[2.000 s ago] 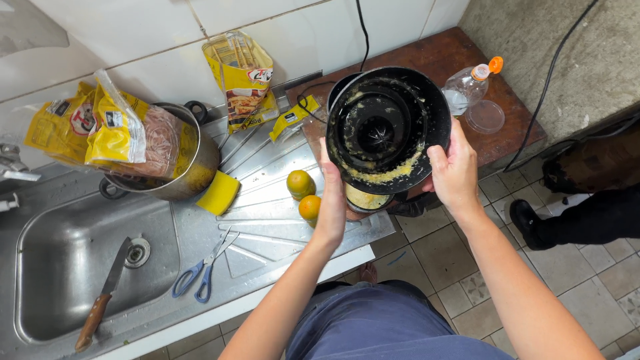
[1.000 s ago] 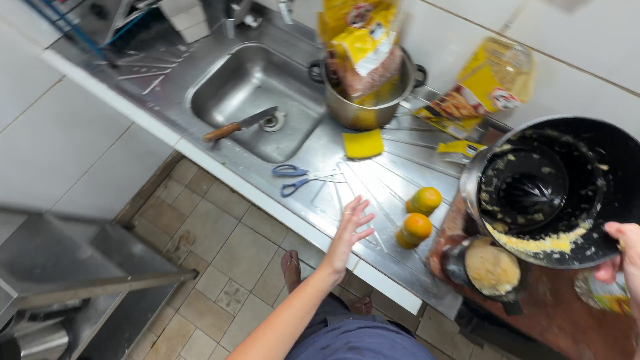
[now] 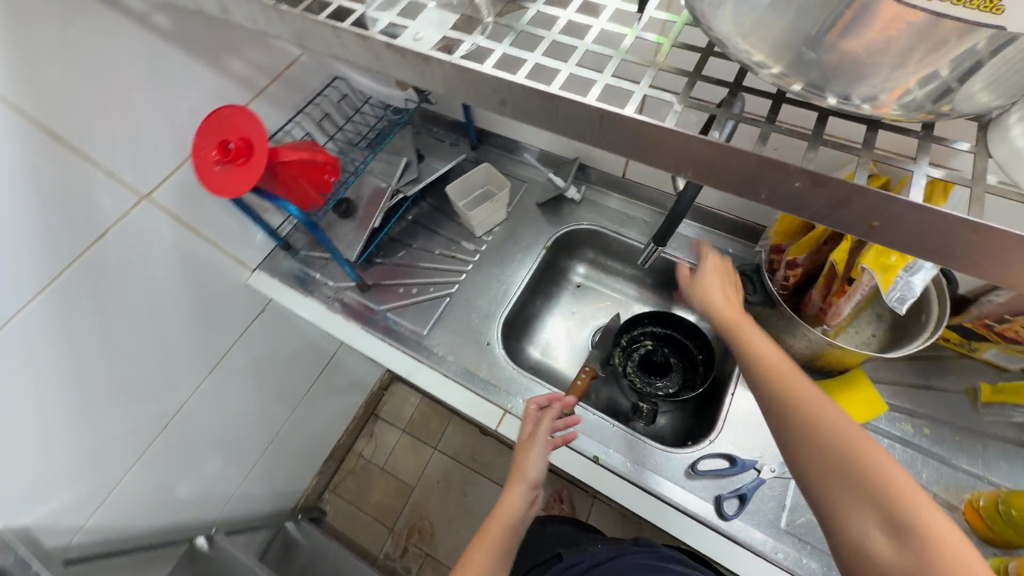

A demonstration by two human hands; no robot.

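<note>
A black tube cake pan (image 3: 662, 356), residue on its walls, rests in the stainless steel sink basin (image 3: 552, 292). Beside it lies a wooden-handled knife (image 3: 592, 364), its blade over the basin. My left hand (image 3: 548, 424) is at the front edge near the knife's handle, fingers apart; whether it touches the handle I cannot tell. My right hand (image 3: 711, 284) is at the back of the sink, beside the black faucet spout (image 3: 676, 216); its fingers are blurred and their hold is unclear. Blue-handled scissors (image 3: 740, 480) lie right of the basin.
A metal grid shelf (image 3: 576, 104) overhangs the sink. At right stand a large pot (image 3: 864, 336) holding yellow food packages, a yellow sponge (image 3: 854, 395) and oranges (image 3: 996, 518). At left are a dish rack (image 3: 344, 136), red plastic pieces (image 3: 304, 172) and a white container (image 3: 480, 198).
The black pan, held up by my right hand a second ago, is now in the sink. My right hand has moved to the faucet. The view has swung left.
</note>
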